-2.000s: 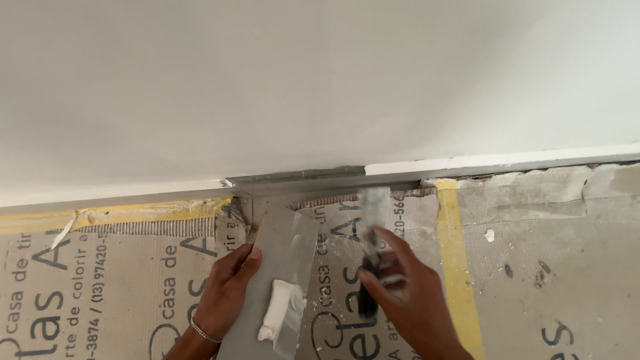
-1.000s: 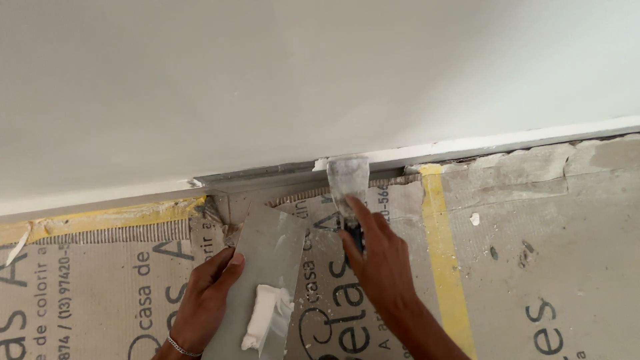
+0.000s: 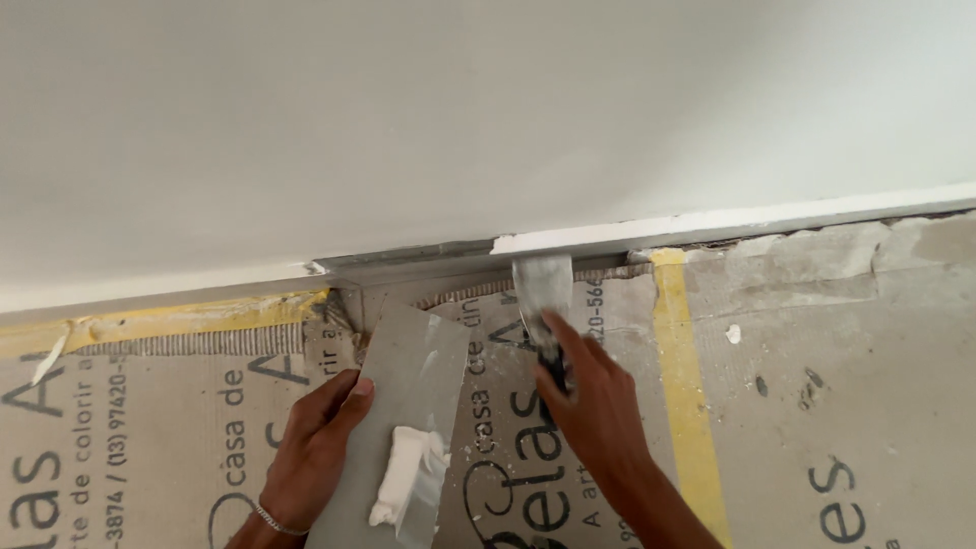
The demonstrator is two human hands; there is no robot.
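Observation:
My left hand [image 3: 316, 442], with a bracelet at the wrist, grips the left edge of a flat grey plate [image 3: 404, 366]. A lump of white filler paste [image 3: 404, 473] lies on the plate's lower part. In my right hand [image 3: 591, 389] is a putty knife [image 3: 543, 290] with a dark handle, its smeared blade pointing up toward the wall. The blade's end is at the lower edge of the grey strip at the wall's foot, below the left end of a white filler band [image 3: 595, 236]. Left of that band, a dark gap [image 3: 412, 253] runs along the strip's top.
Printed cardboard sheeting [image 3: 175, 427] covers the floor, its torn corrugated edge near the wall. Yellow tape [image 3: 690, 404] crosses it on the right, and more yellow tape [image 3: 206, 313] with a loose peeling piece runs along the left. The white wall [image 3: 427, 122] rises behind.
White filler now reaches past where the blade was a second ago, and the blade has come down off the strip's top edge. Two seconds ago the dark gap showed a clean end farther right.

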